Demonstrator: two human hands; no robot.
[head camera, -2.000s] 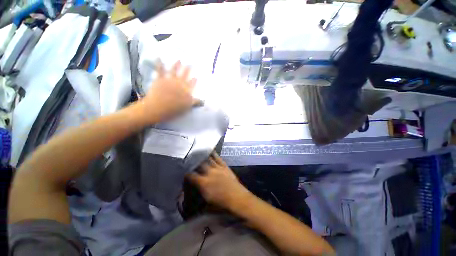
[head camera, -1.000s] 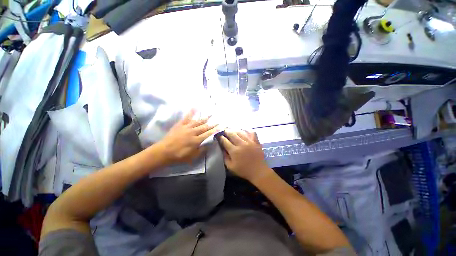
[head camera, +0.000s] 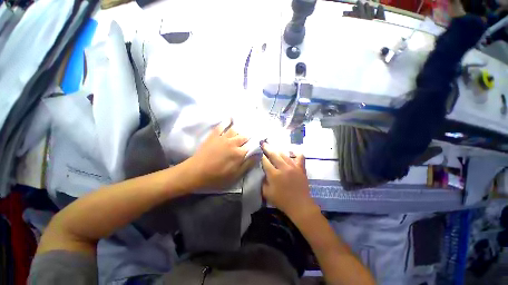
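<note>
The light grey panel (head camera: 184, 111) lies on the white table left of the needle, with a dark grey panel (head camera: 211, 220) hanging from it over the table's front edge. My left hand (head camera: 223, 156) presses on the pale cloth, fingers bent. My right hand (head camera: 284, 172) is just right of it, thumb and forefinger pinching the cloth's edge at a small dark spot. The presser foot and needle area (head camera: 298, 133) of the sewing machine (head camera: 356, 72) is just above my right hand, partly washed out by the lamp.
Stacked cut panels (head camera: 33, 50) lie far left. A navy cloth roll (head camera: 429, 100) hangs over the machine head. A ribbed grey-brown bundle (head camera: 356, 158) lies right of the needle. Pale pieces with dark patches (head camera: 384, 239) are below the ruler-marked edge (head camera: 384, 195), beside a blue crate (head camera: 454, 239).
My left hand has moved from flat on the panel towards the needle side, and my right hand has risen from below the table edge to the cloth beside it. The camera view has shifted.
</note>
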